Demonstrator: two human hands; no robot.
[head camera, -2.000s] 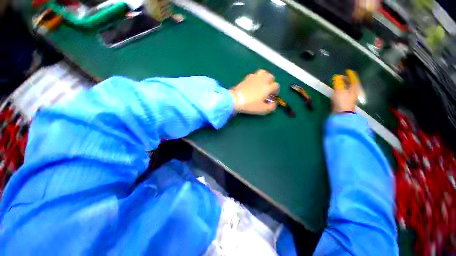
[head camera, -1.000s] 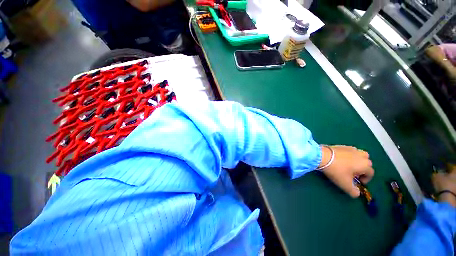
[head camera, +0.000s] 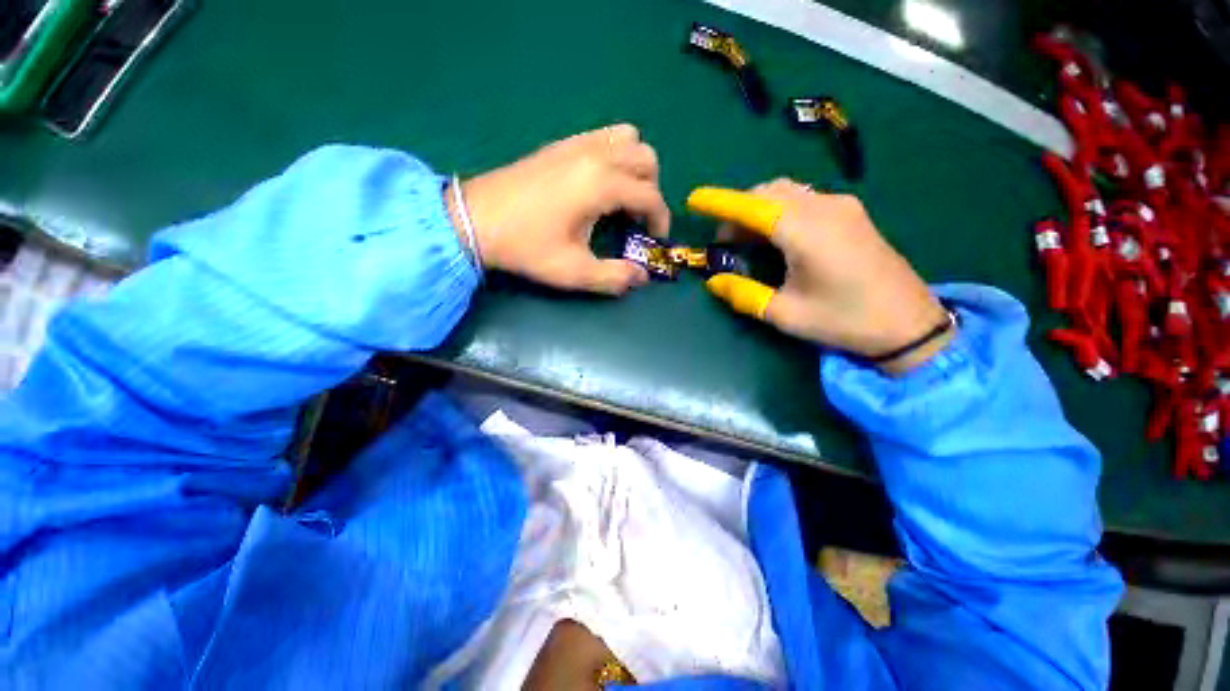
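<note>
A small black module with an amber flex strip (head camera: 683, 257) lies between my hands over the green bench, near its front edge. My left hand (head camera: 573, 209) grips its left end, by the white patch, between thumb and fingers. My right hand (head camera: 823, 263), with yellow cots on thumb and finger, is at its right end, fingertips on either side; whether they press on it is hard to tell. Two more modules lie on the bench beyond, one at the top (head camera: 730, 64) and one nearer (head camera: 827, 127).
A heap of red clamps (head camera: 1140, 230) lies at the right. A smartphone (head camera: 119, 61) and a green-rimmed tray (head camera: 41, 61) are at the upper left. A pale strip (head camera: 890, 65) runs along the bench's far side. The bench's front edge (head camera: 634, 405) is close to my lap.
The view has swung back right from the red clamp rows at left. My right hand has come from the far strip to the module in my left hand.
</note>
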